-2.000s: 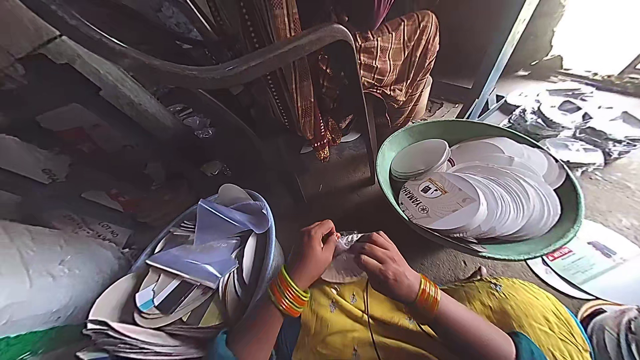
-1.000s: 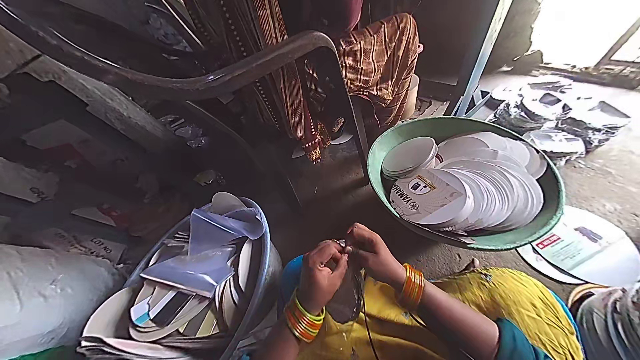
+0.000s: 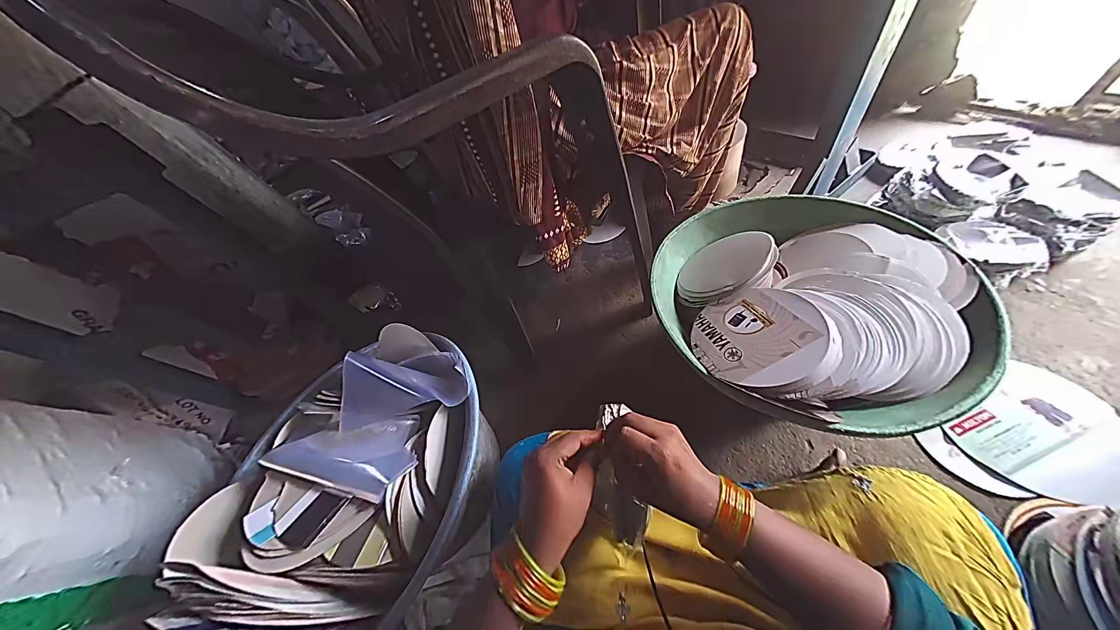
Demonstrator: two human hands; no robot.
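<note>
My left hand and my right hand meet above my lap, both pinching a small clear plastic packet whose crinkled top shows between the fingers. What is inside the packet cannot be made out. To the left, a grey tub holds cut card pieces and folded bluish plastic sheets. At the upper right of my hands, a green basin is filled with overlapping white card discs, one of them printed.
A metal chair frame curves across the front, with a seated person in patterned cloth behind it. Large round sheets lie right of the basin. A white sack lies at far left, and plastic-wrapped bundles sit at upper right.
My hands stay together, and more of the plastic packet now hangs below my fingers. The basin and the tub have not been moved.
</note>
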